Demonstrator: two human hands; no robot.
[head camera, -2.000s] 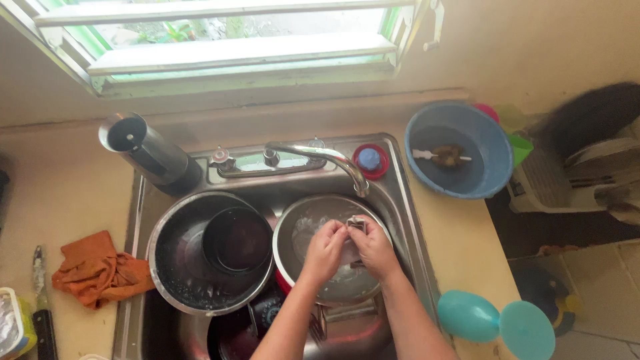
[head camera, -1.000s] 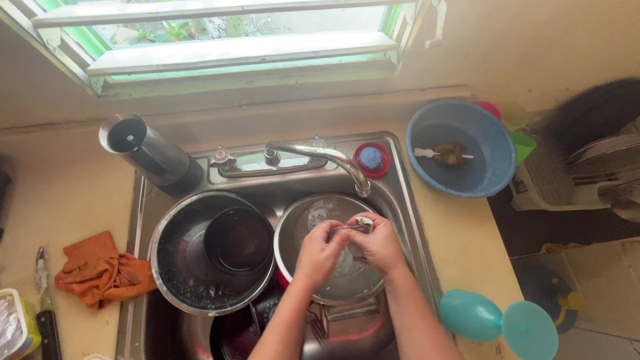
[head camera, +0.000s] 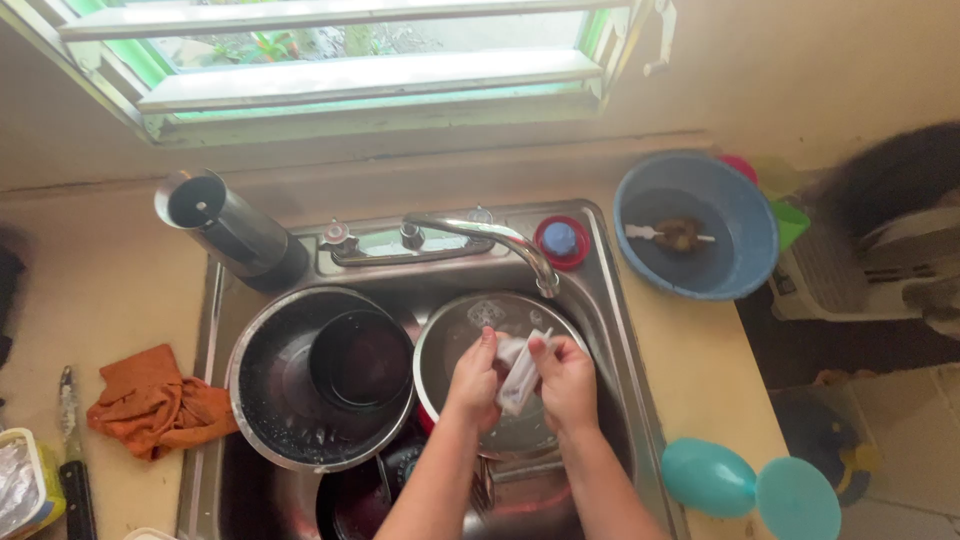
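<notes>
My left hand (head camera: 476, 375) and my right hand (head camera: 566, 379) both grip a small whitish, translucent item (head camera: 520, 375), perhaps plastic; its exact kind is unclear. They hold it above a round metal pan (head camera: 435, 337) with cloudy water, on the right side of the steel sink. Beside that pan, to the left, a larger metal bowl (head camera: 247, 405) holds a dark round container (head camera: 360, 360). The curved chrome faucet (head camera: 510, 240) reaches over the far edge of the pan; no stream shows from its spout.
An orange cloth (head camera: 154, 409), a knife (head camera: 73, 465) and a plastic tub (head camera: 45, 487) lie left of the sink. A metal cylinder (head camera: 232, 225) stands behind. On the right are a blue basin (head camera: 694, 277), a turquoise goblet-shaped item (head camera: 709, 476) and a dish rack (head camera: 810, 300). A louvred window (head camera: 375, 82) is above.
My hands have moved slightly apart and lower over the pan. The whitish item now shows between them; earlier, a small dark or shiny thing was at my fingertips.
</notes>
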